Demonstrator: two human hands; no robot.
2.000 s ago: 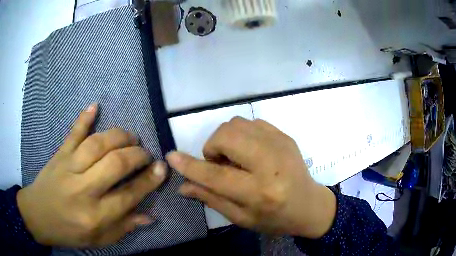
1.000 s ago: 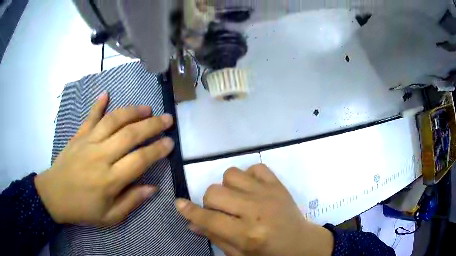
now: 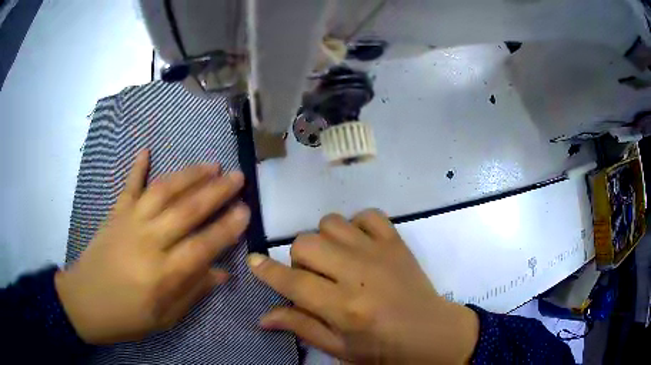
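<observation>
A finely striped black-and-white panel (image 3: pixel 107 171) lies on the white sewing table, with a narrow dark strip (image 3: pixel 250 164) along its right edge. The strip runs under the presser foot area of the white sewing machine (image 3: pixel 285 28). My left hand (image 3: pixel 157 249) lies flat on the panel, fingers spread, fingertips beside the strip. My right hand (image 3: pixel 357 285) is at the strip's near end, index fingertip on the panel edge and the other fingers curled; whether it pinches the cloth is hidden. The needle cannot be made out.
A white ribbed knob (image 3: pixel 348 142) hangs below the machine head, right of the strip. The machine bed (image 3: pixel 428 128) and the table front edge with ruler marks (image 3: pixel 500 274) extend right. A yellow parts tray (image 3: pixel 619 210) stands at the far right, with a blue item below it.
Since two seconds ago, the view has tilted up to show the machine head. My left hand has opened from its curled pose and flattened on the panel. My right index fingertip has stayed near the strip.
</observation>
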